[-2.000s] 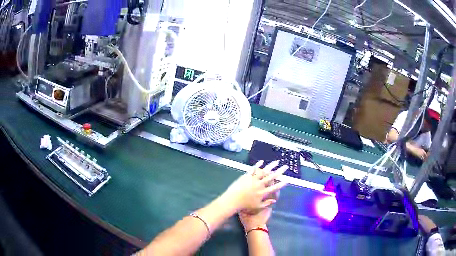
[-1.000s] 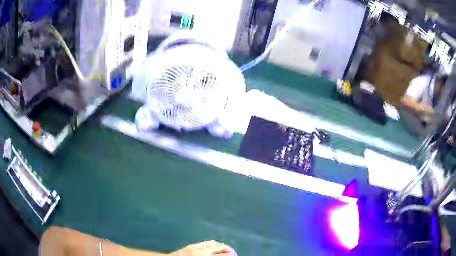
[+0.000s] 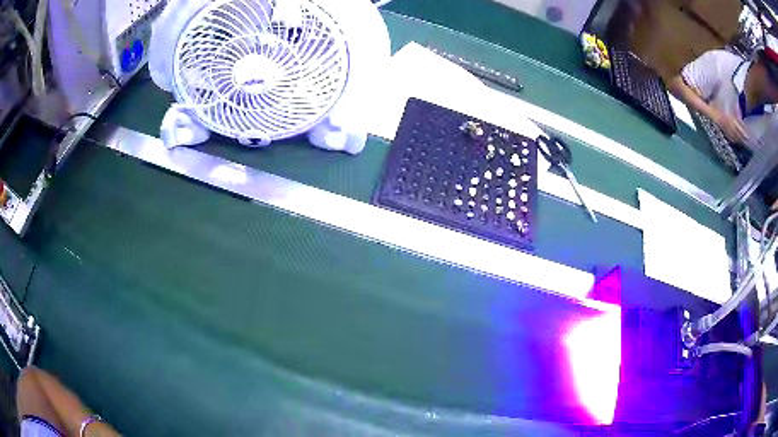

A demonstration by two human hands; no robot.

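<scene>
Neither of my hands shows; only part of a forearm with a bracelet is at the bottom left corner, its hand cut off by the edge. The black parts tray (image 3: 418, 166) lies behind the metal rail, with small gold-silver pieces in the holes of its right part. The UV lamp (image 3: 593, 363) glares pink-purple over the green belt (image 3: 281, 316) at the lower right. A clamping fixture (image 3: 17, 323) is partly cut off at the left edge.
A white desk fan (image 3: 256, 72) stands behind the metal rail (image 3: 341, 209). Scissors (image 3: 567, 166) lie right of the tray, near a white paper sheet (image 3: 682, 247). A dark strip (image 3: 478, 68) lies behind the tray. A person (image 3: 721, 85) sits at the upper right.
My hands, together over the belt earlier, have dropped out of the picture. The view has tilted down and moved closer to the tray, and the fixture has slid to the left edge.
</scene>
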